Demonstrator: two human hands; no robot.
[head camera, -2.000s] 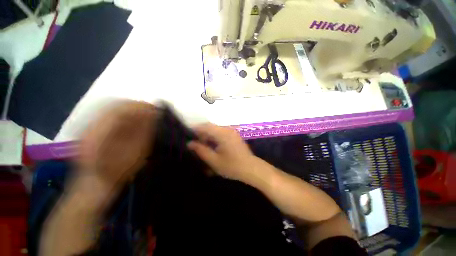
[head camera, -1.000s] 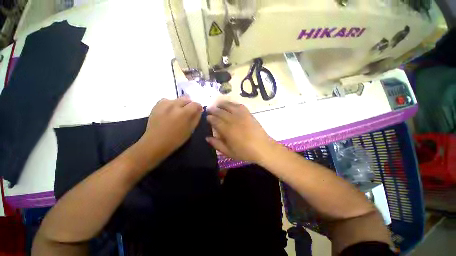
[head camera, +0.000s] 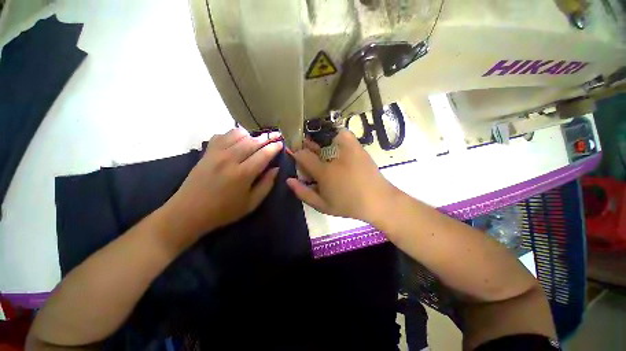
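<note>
A dark navy cloth panel (head camera: 144, 199) lies on the white table and hangs over the front edge. Its upper right corner is under the head of the cream sewing machine (head camera: 261, 62). My left hand (head camera: 223, 178) lies on the cloth and presses it, fingertips close to the needle area. My right hand (head camera: 343, 175) is just right of the cloth's right edge, fingers bent, fingertips beside the machine's foot area. Whether they pinch the cloth is unclear. The needle and presser foot are mostly hidden by the head and fingers.
Black scissors (head camera: 392, 127) lie on the machine bed behind my right hand, partly hidden. Another dark panel (head camera: 34, 82) lies at the far left. A blue slotted basket (head camera: 559, 240) with clear plastic stands at the right, below the switch box (head camera: 582, 140). A red stool (head camera: 604, 212) stands beyond.
The view has moved closer to the machine head. From loose handling over the lap, the cloth came flat onto the table by the needle. Since then both hands have stayed near the needle.
</note>
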